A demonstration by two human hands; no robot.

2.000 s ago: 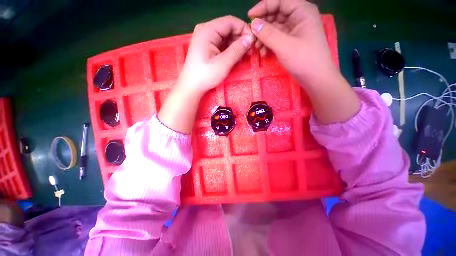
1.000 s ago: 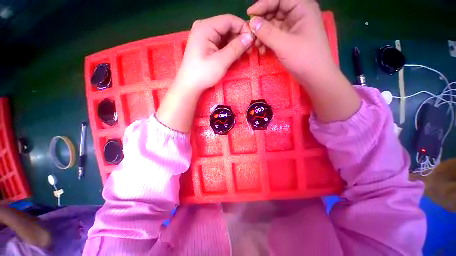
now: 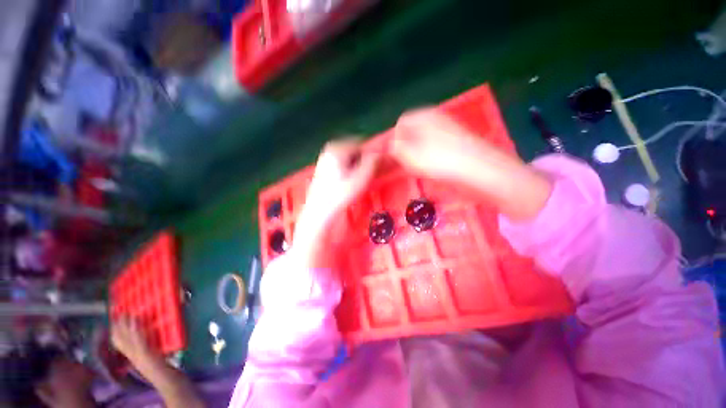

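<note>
A red foam tray with square pockets lies under my forearms. Two round black smartwatch heads with lit faces, one to the left and one to the right, sit near its middle. Two dark watch heads show in its left column, the upper and the lower. My left hand and my right hand are close together over the tray's far part. Both are blurred, and I cannot tell if they hold anything.
At right are a black disc, a pale strip, a dark pen, white charging pucks and cables. At left are a tape roll, another pen and a red tray with a neighbour's hand. Another red container stands beyond.
The view has swung left and tilted, bringing in the neighbour's tray and the far container. My hands remain close together but are now blurred.
</note>
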